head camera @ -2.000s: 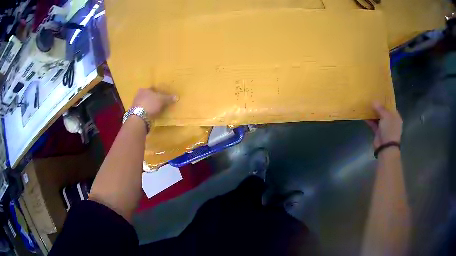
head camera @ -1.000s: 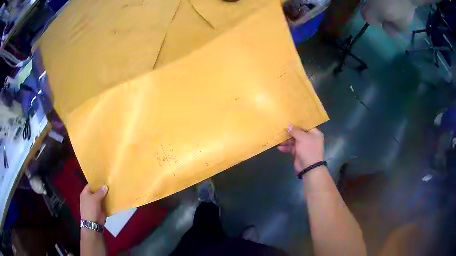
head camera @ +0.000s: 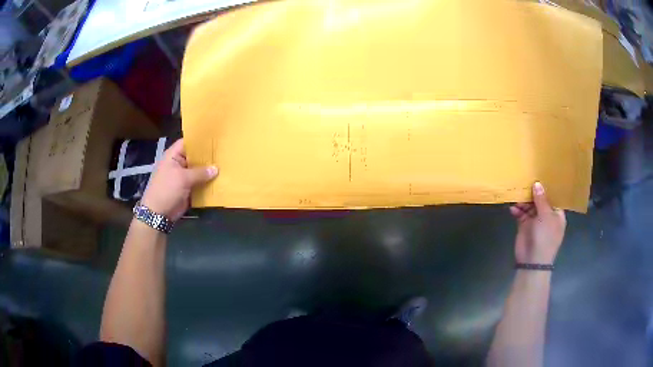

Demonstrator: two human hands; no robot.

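A large yellow-tan pattern card (head camera: 429,143) is held up in front of me over the floor, its near edge towards me. It bears faint drawn lines and small pencil marks near its middle. My left hand (head camera: 175,183), with a metal watch on the wrist, grips its near left corner, thumb on top. My right hand (head camera: 538,222), with a dark bracelet, grips its near edge close to the right corner, thumb on top. The fingers under the card are partly hidden.
Cardboard boxes (head camera: 75,132) stand on the floor at the left, beside a dark bundle with white straps (head camera: 136,168). A white table edge (head camera: 129,29) is at the upper left. More yellow card (head camera: 621,64) shows at the upper right. My shoes are on the green floor (head camera: 236,251).
The view has turned left. The card, slanted a second ago, is now level. Both hands still hold its near edge. The boxes have come into view and the yellow sheets beyond are mostly hidden.
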